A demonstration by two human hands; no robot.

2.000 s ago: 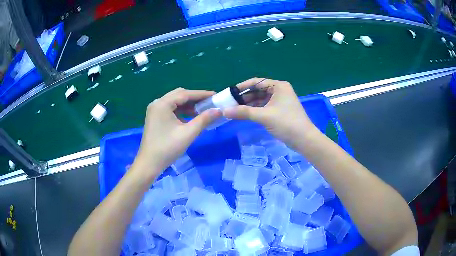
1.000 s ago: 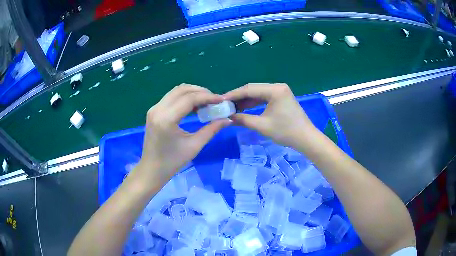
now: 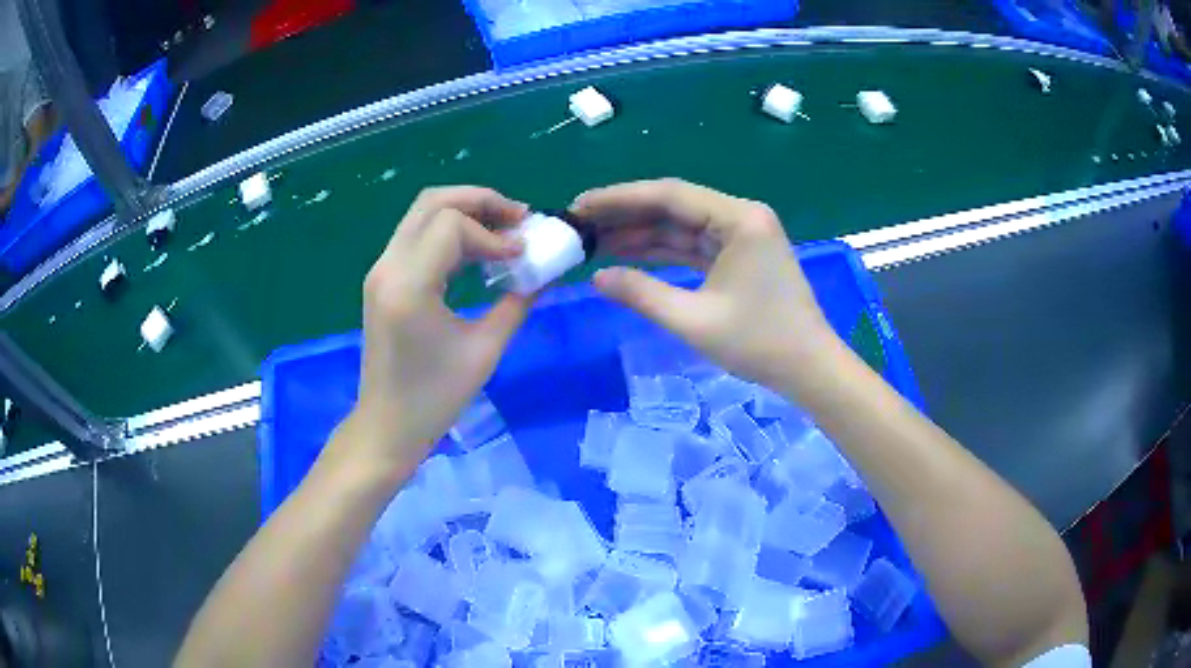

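A white block unit point(image 3: 549, 251) with a black end on its right is held in the air above the bin's far edge. A clear shell shows around its lower left part; how far it covers the block I cannot tell. My left hand point(image 3: 438, 294) grips the unit between thumb and fingers. My right hand point(image 3: 712, 274) is at the black end, its thumb apart from the block and its fingers bent behind; whether the fingertips touch it is unclear. Many clear shells point(image 3: 640, 463) lie in the blue plastic bin point(image 3: 294, 392) below the hands.
A green conveyor belt point(image 3: 431, 189) runs beyond the bin with several white units, such as one at the top point(image 3: 592, 106). A silvery side rail point(image 3: 1019, 232) edges it. Metal posts point(image 3: 79, 111) stand at left. Other blue bins point(image 3: 640, 29) are across the belt.
The unit has turned so its white side and black end show again. My right thumb has moved off it. The units on the belt have shifted left.
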